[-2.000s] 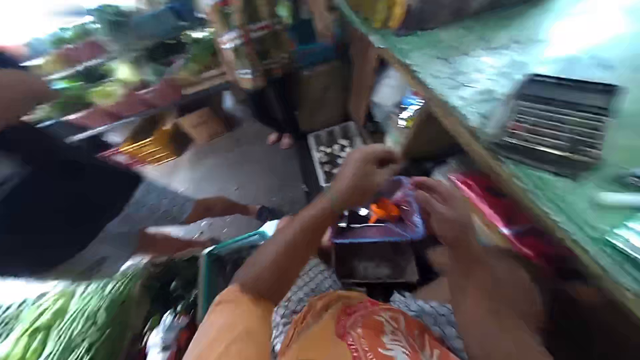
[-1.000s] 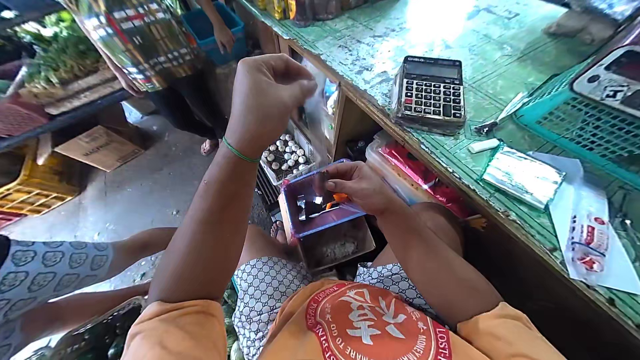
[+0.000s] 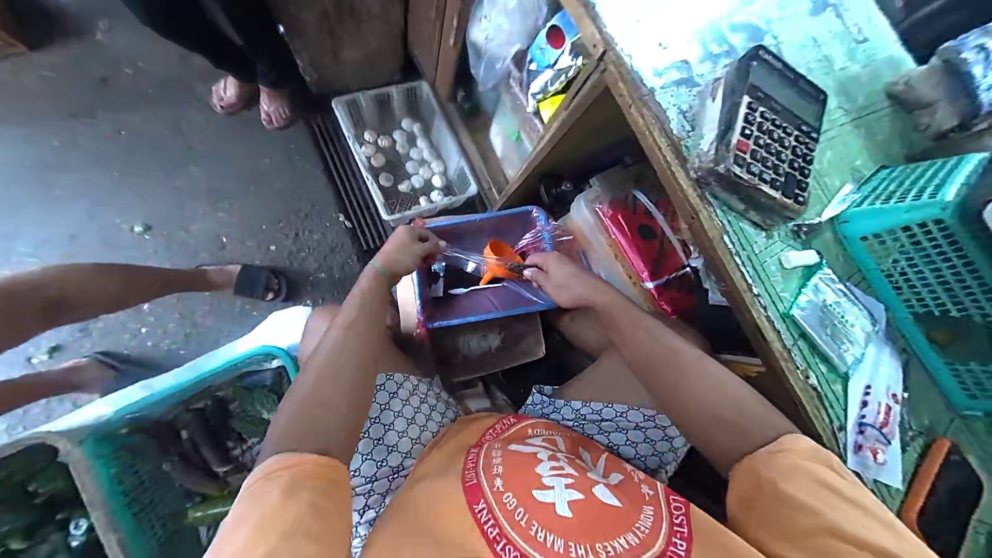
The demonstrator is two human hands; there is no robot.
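Observation:
A blue rectangular plastic basin rests between my knees, above a brown box. Over its left side, my left hand pinches one end of a clear plastic bag. At the basin's right side, my right hand grips the bag's other end, which looks dark and bunched at the fingertips. The clear film stretches between both hands. Under and behind it, an orange plastic funnel stands in the basin, and a white plastic spoon lies beside it. What else is in the basin is too dark to tell.
A green counter holds a calculator, a teal basket and a phone-like object. Ahead is a white crate of round pale items. Red packs sit on the shelf at right. A vegetable crate and people's legs are at left.
My left hand was raised high above the basin one second ago and has come down to its left edge. The view has shifted.

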